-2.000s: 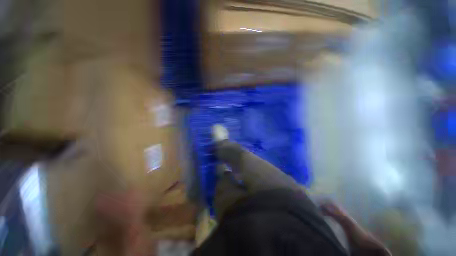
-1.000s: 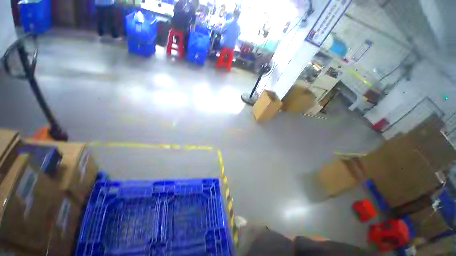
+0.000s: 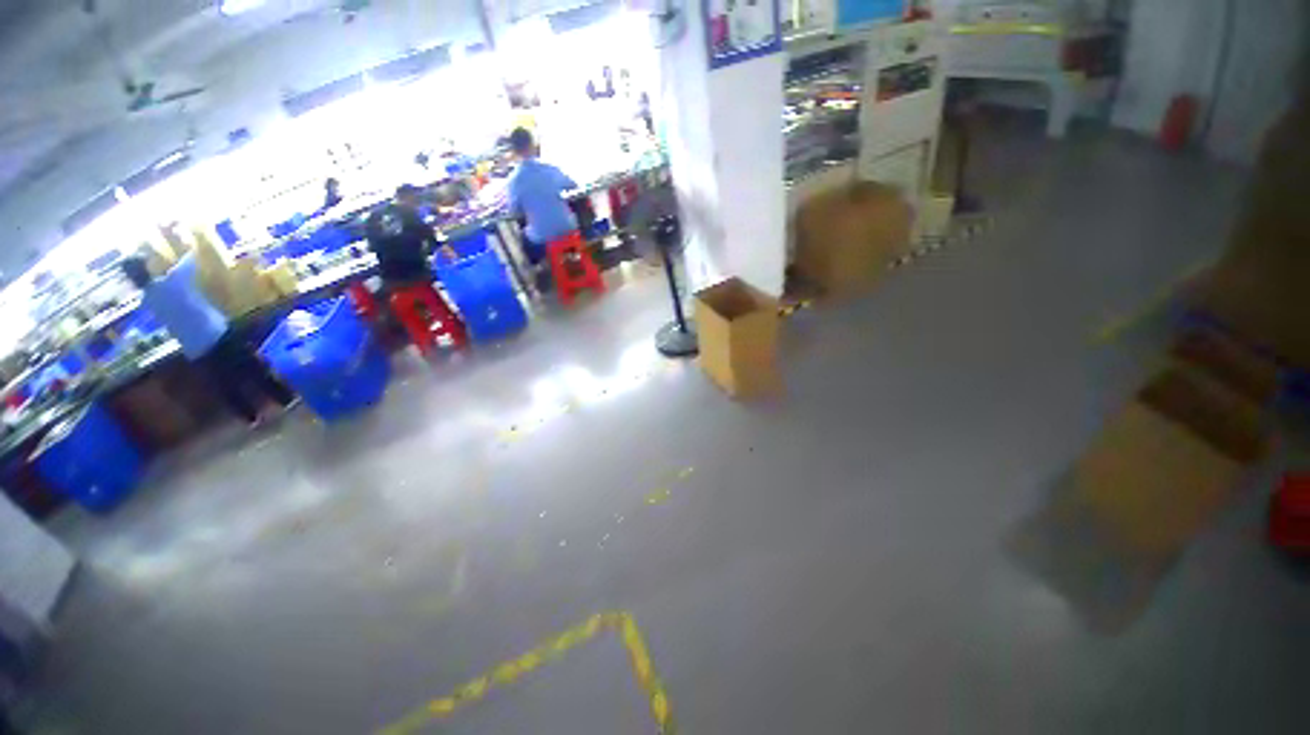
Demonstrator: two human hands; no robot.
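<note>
Neither of my hands is in view. Nearest in front of me is the grey floor with a corner of yellow tape (image 3: 618, 623) at the bottom. An open brown carton (image 3: 736, 340) stands upright beside the white pillar. At the right, brown open cartons (image 3: 1171, 457) stand on the floor, blurred, with dark hollows showing. What they hold cannot be told.
A black pedestal fan (image 3: 672, 287) stands by the pillar (image 3: 726, 172). Blurred brown cartons (image 3: 855, 237) are behind it. Several people sit or stand along the production line, with red stools (image 3: 572, 267) and blue crates (image 3: 333, 359). A red object (image 3: 1290, 513) is at the right edge.
My view has lifted and turned. The blue pallet, the packed cartons at the left and my legs have left the picture. The production line and the open carton by the pillar show more fully.
</note>
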